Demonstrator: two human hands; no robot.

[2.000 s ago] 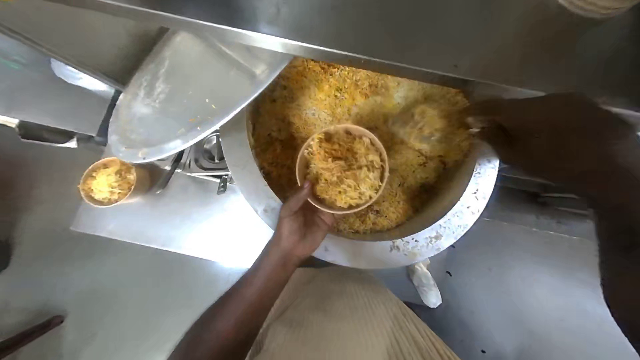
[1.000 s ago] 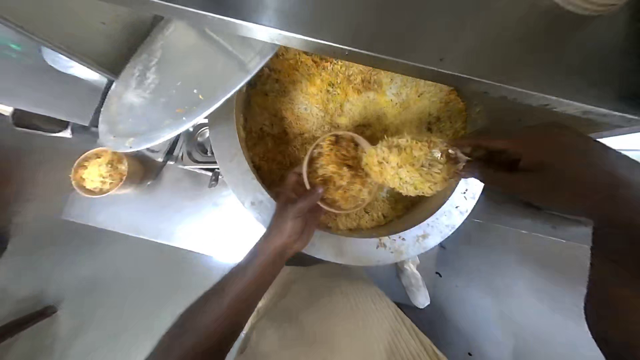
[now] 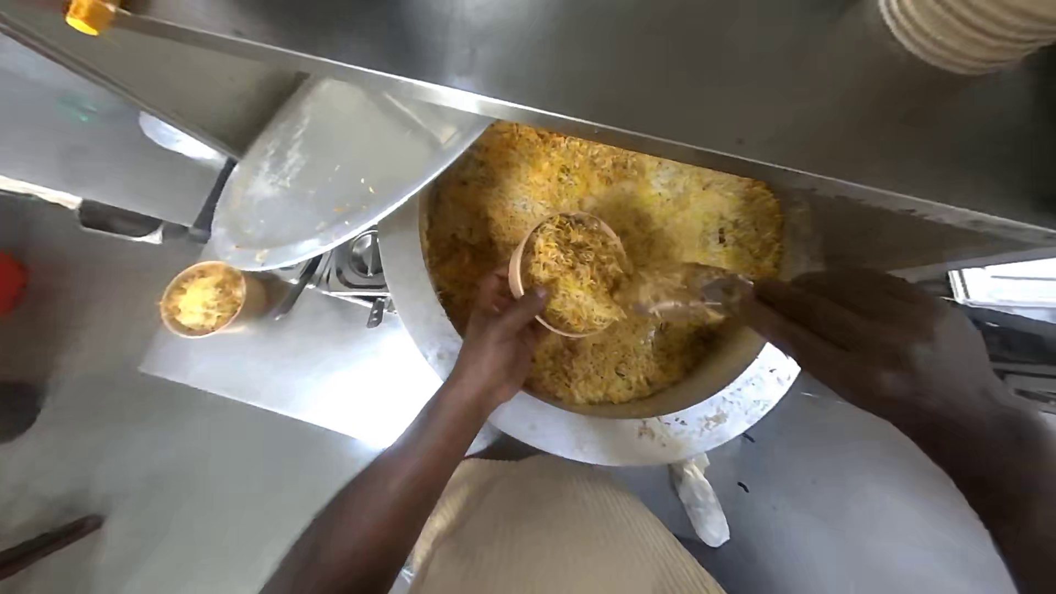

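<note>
My left hand (image 3: 499,338) grips a round paper tub (image 3: 571,276) filled with seasoned rice, tilted over a large metal pot (image 3: 627,433). Rice (image 3: 561,173) with yellow and orange patches covers the inside of the pot. From the right, my right hand (image 3: 858,330) holds a metal scoop (image 3: 685,301) by its handle; its blurred blade, with rice on it, is close beside the tub's right side. A second paper tub of rice (image 3: 205,301) stands on the steel counter at the left.
A steel shelf (image 3: 577,74) crosses above the pot's far side. A large metal lid (image 3: 330,181) leans at the pot's upper left, near small steel containers (image 3: 363,260). Stacked paper tubs (image 3: 965,33) stand at the upper right. A whitish wrapped object (image 3: 701,503) is below the rim.
The scoop first moved from the rice at the right to the tub, heaped with rice; now it is slightly lower, carrying less. My left hand still holds the tub.
</note>
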